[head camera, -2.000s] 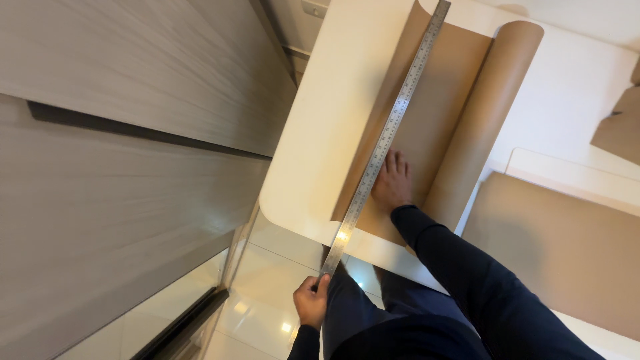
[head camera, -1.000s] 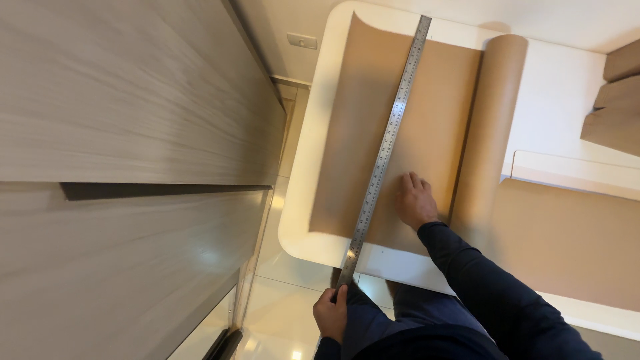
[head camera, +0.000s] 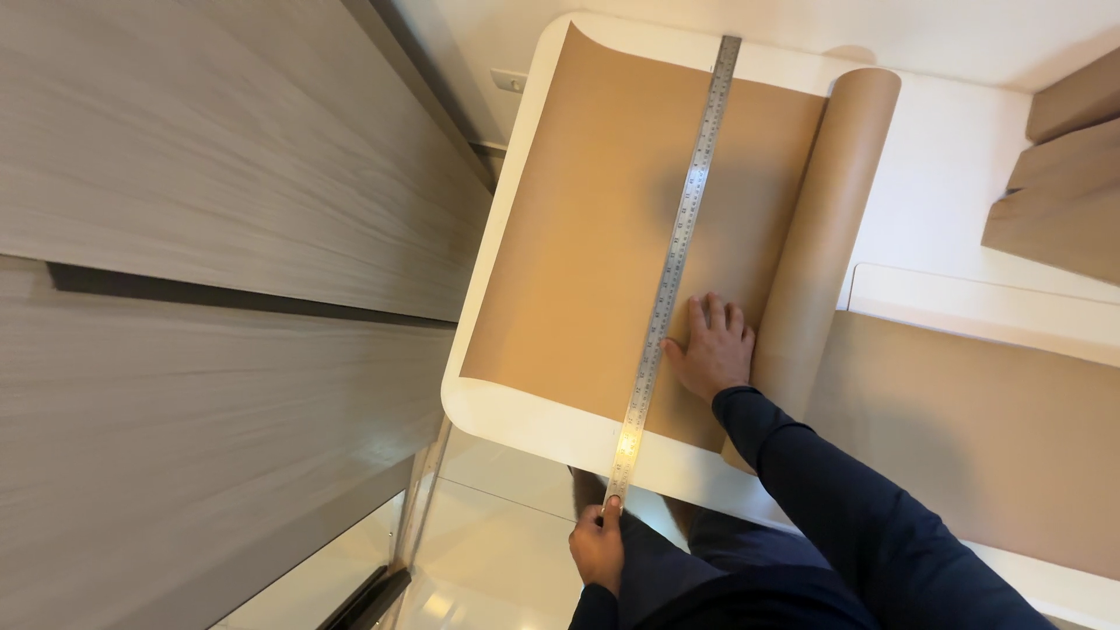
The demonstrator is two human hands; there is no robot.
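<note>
A long steel ruler (head camera: pixel 681 236) lies across an unrolled sheet of brown kraft paper (head camera: pixel 595 227) on a white table (head camera: pixel 525 414). Its far end reaches past the sheet's far edge, and its near end overhangs the table. My left hand (head camera: pixel 598 547) grips that near end between thumb and fingers. My right hand (head camera: pixel 716 348) rests spread on the paper just right of the ruler, with the thumb close to its edge. Beside it on the right lies the rolled part of the paper (head camera: pixel 827 236).
Grey wood-grain cabinet fronts (head camera: pixel 219 175) stand at the left. More brown paper (head camera: pixel 980 420) covers the table at the right, below a pale strip (head camera: pixel 980 306). Folded brown paper or card (head camera: pixel 1063 192) is at the far right, and a wall socket (head camera: pixel 508 81) behind.
The ruler has moved right across the sheet, away from the paper's left edge and nearer the roll. My left hand has kept hold of its end. My right hand's fingers have spread.
</note>
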